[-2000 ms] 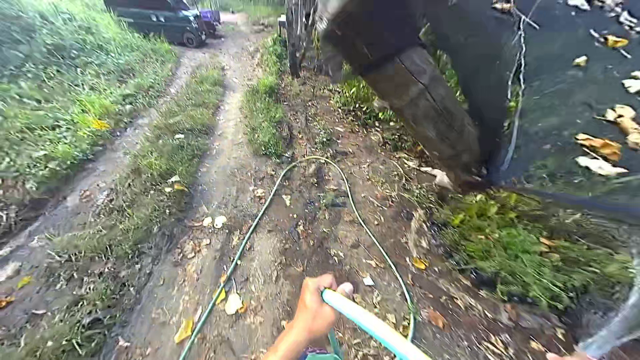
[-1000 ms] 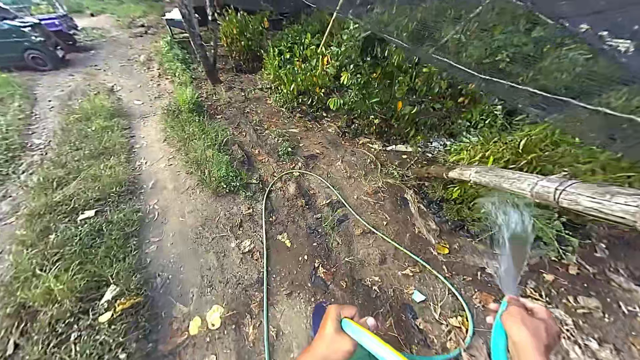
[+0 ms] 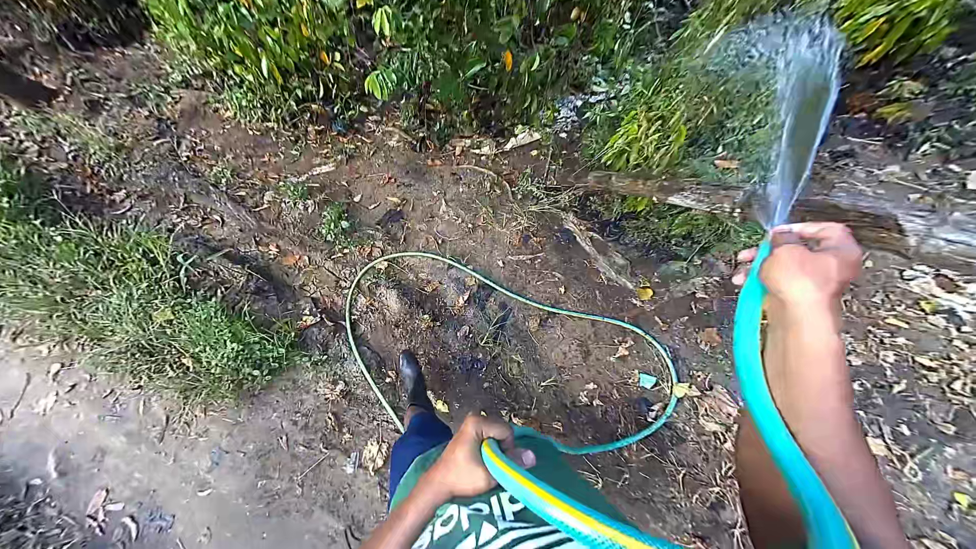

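A teal garden hose with a yellow stripe (image 3: pixel 751 351) runs up along my right forearm to my right hand (image 3: pixel 810 263), which grips its end. Water (image 3: pixel 801 130) fans out from that end, up and away over the plants. Lower down, near my body, my left hand (image 3: pixel 480 457) is closed around another part of the same hose. From there the hose lies in a wide loop on the damp soil. My boot (image 3: pixel 412 379) stands inside the loop, at its left side.
Leafy bushes (image 3: pixel 457 61) line the far edge of the bare soil. A log (image 3: pixel 686 191) lies across the ground behind my right hand. A grass clump (image 3: pixel 175 320) borders a dirt track at the left. Dry leaves are scattered at the right.
The view has swung right and down from the track and vehicle. My right hand has come fully into view with the spraying hose end, and the water now shoots higher in the view.
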